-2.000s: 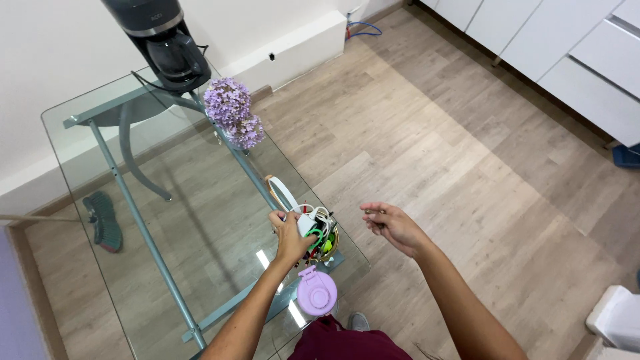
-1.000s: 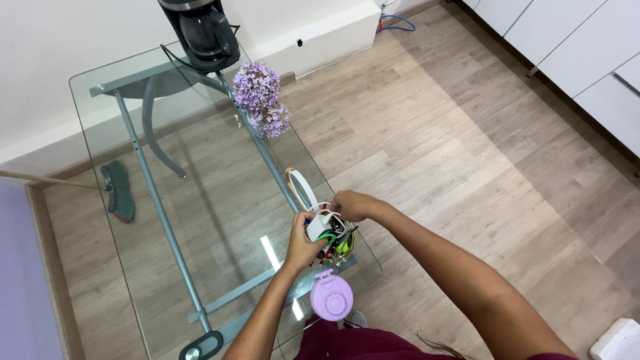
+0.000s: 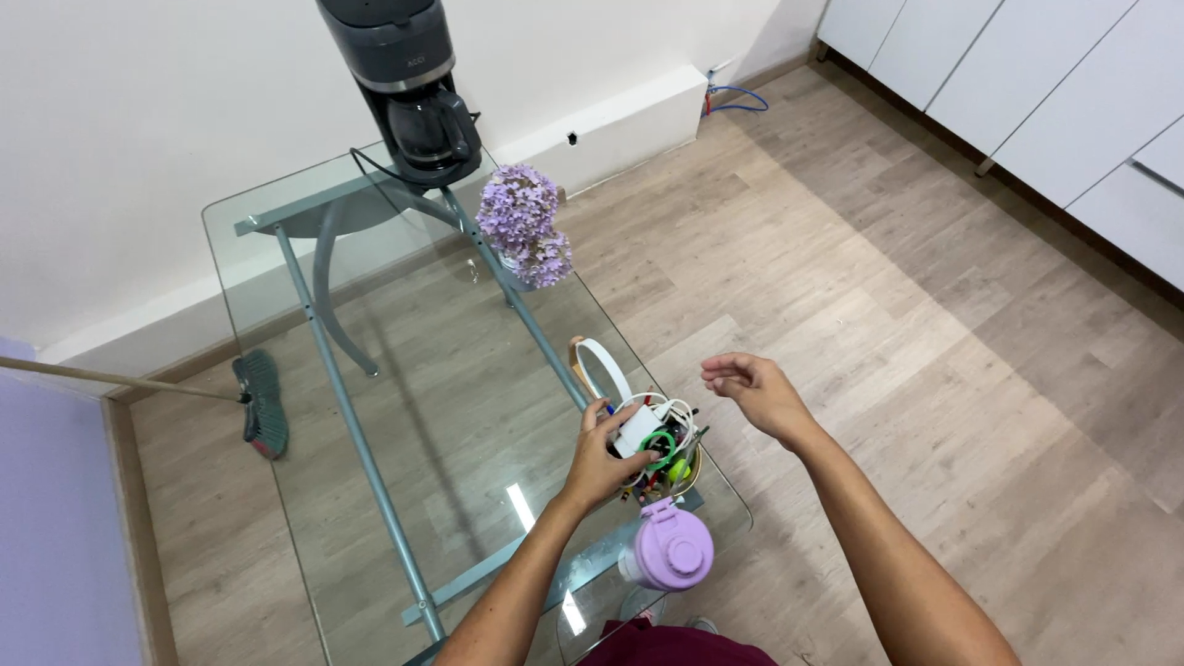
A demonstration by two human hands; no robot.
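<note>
My left hand [image 3: 606,455] grips a white power adapter [image 3: 638,431] at the top of a round container [image 3: 696,467] crammed with small items. A white cable [image 3: 680,407] loops over these items, with a green ring [image 3: 658,450] and a yellow-green ball [image 3: 680,470] among them. To the right of the container, my right hand [image 3: 760,393] is raised with its fingers slightly bent and nothing visible in them. A white band [image 3: 603,368] stands just behind the container, and a lilac-lidded bottle [image 3: 675,552] is in front of it.
The glass table [image 3: 425,398] has a metal frame. A black coffee maker [image 3: 416,102] and purple flowers [image 3: 523,222] stand toward its far end. A broom [image 3: 263,407] lies beyond the left edge. White cabinets [image 3: 1027,83] line the upper right, and blue cables [image 3: 740,98] emerge by the wall.
My right hand was at the container one second ago and is now away to its right. My left hand has stayed at the adapter and container.
</note>
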